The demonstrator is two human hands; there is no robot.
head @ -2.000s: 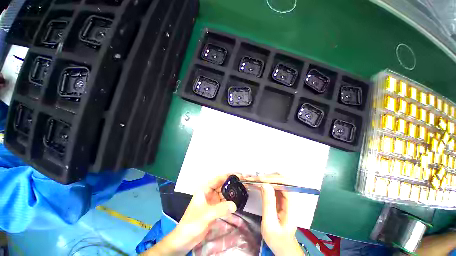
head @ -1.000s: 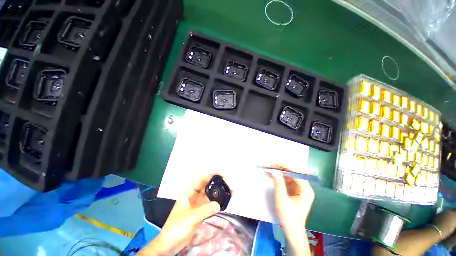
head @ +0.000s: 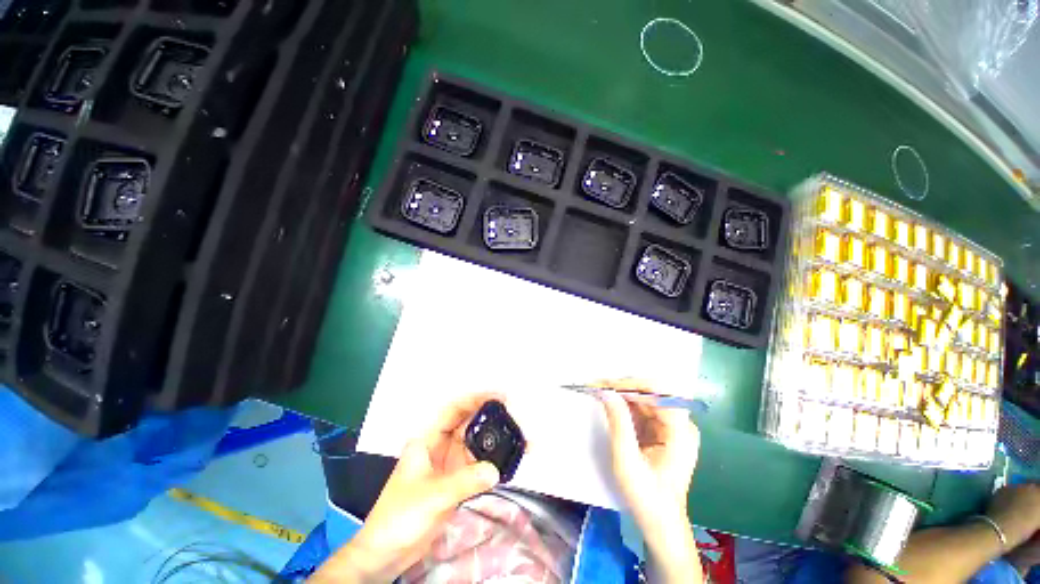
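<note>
My left hand (head: pixel 428 479) holds a black rounded-square housing (head: pixel 494 440) at the near edge of the white paper sheet (head: pixel 456 342), its open side with a round centre feature facing up. My right hand (head: pixel 652 451) holds thin tweezers (head: pixel 639 395) over the sheet, tip pointing left, to the right of the housing and apart from it. Whether the tip holds anything is too small to tell. Behind the sheet, a black foam tray (head: pixel 547 265) holds one housing per pocket, except one bare pocket in the near row.
A tall stack of black foam trays (head: pixel 262 217) with housings stands at the left. A clear tray (head: pixel 785 376) of gold-and-white blocks, some loose on top, lies at the right. A silvery spool (head: pixel 861 519) and another person's arm (head: pixel 958 548) are at the lower right.
Two seconds ago the tweezers were at the housing; they have since moved right, away from it. In the last second they shifted slightly left. My left hand keeps hold of the housing.
</note>
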